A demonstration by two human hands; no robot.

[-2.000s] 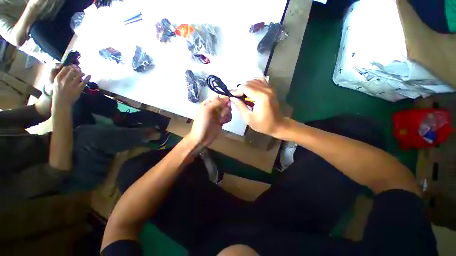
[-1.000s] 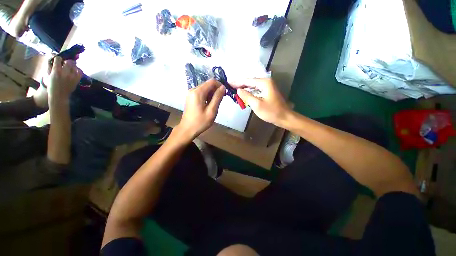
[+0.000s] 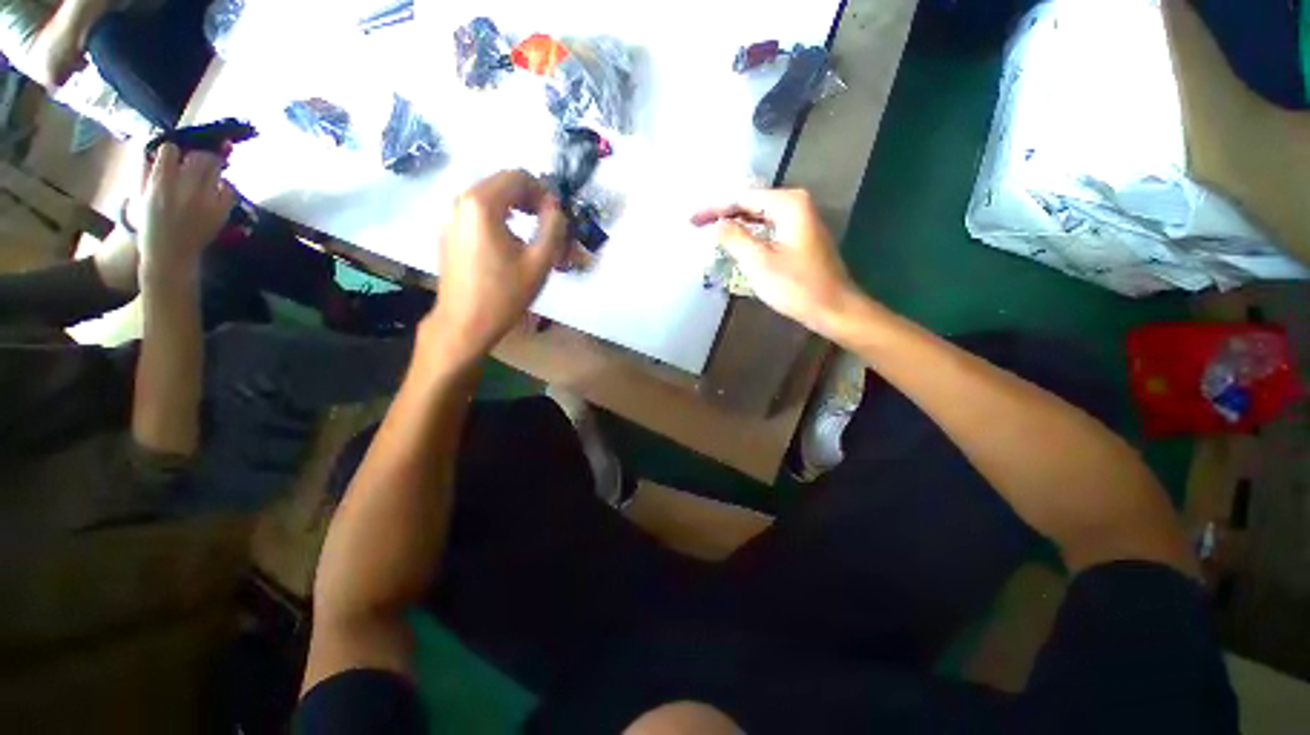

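Observation:
My left hand, bare, is over the table's near edge, thumb and fingers pinched on a black cable bundle just right of the fingertips. The bundle is blurred, and it overlaps bagged goods behind it. My right hand is apart from it, to the right, fingers bent and pointing left. Small pale, glinting bits show under its fingers; whether it grips anything is unclear. Bagged dark sets lie on the white table, one with an orange-red part.
A dark bagged piece lies near the table's right edge. At left, another person's hand holds a black item. A white-wrapped bundle and a red bag are at right. Thin sticks lie at the far side.
My hands have moved apart. My left hand went left and up with the black bundle; my right hand moved slightly up and right. The red plug ends no longer show between them.

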